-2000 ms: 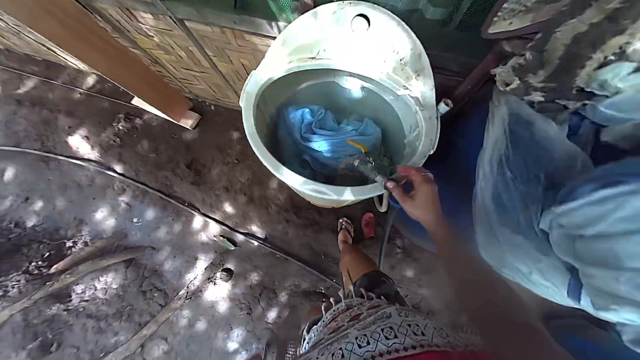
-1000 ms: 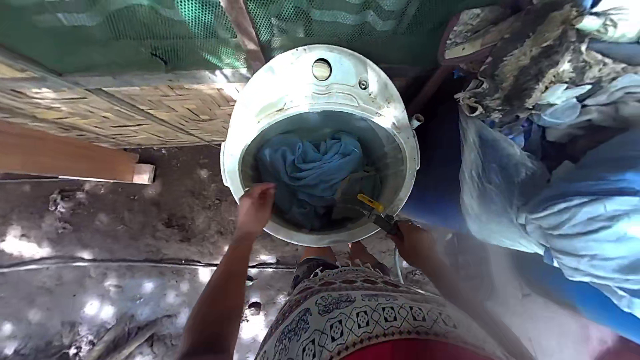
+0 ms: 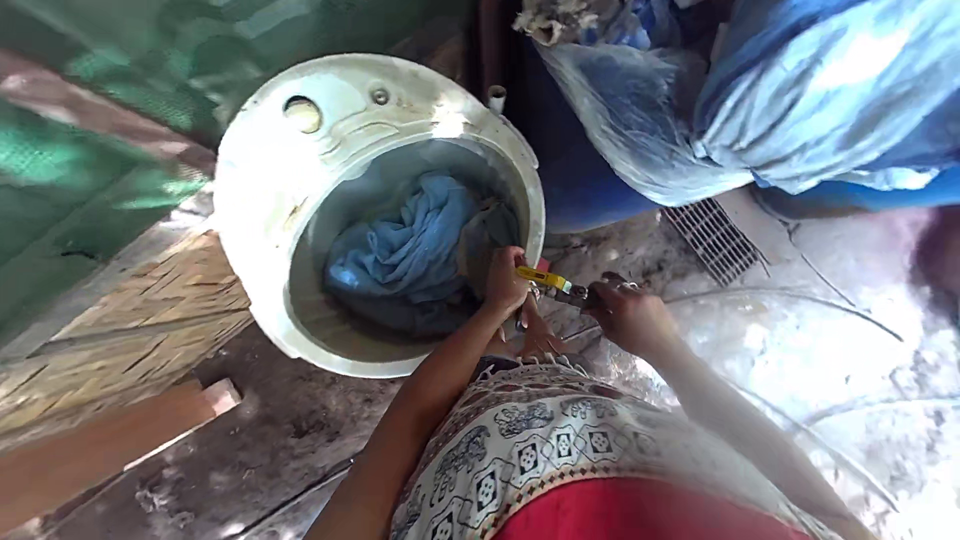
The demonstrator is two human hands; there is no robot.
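My right hand (image 3: 626, 311) is closed on the dark end of a hose fitting, a valve with a yellow lever handle (image 3: 546, 279). My left hand (image 3: 506, 279) is at the right rim of a white plastic washing tub (image 3: 259, 187), its fingers curled beside the tip of the yellow lever; whether it grips the valve or the rim I cannot tell. Inside the tub, blue cloth (image 3: 420, 247) lies bunched in water, with darker cloth (image 3: 491, 232) beside it, partly behind my left hand.
Plastic-wrapped bundles (image 3: 810, 97) bulge at the upper right over a blue container (image 3: 592, 180). A grey grate (image 3: 712, 240) lies on the ground near a thin hose (image 3: 787, 296). Woven bamboo panelling (image 3: 127, 322) and a wooden board (image 3: 105, 450) are at the left. Green netting (image 3: 97, 202) hangs behind.
My left hand, not visible two seconds ago, was at the tub's left front rim one second ago and is now at the right rim by the valve. The view has turned markedly.
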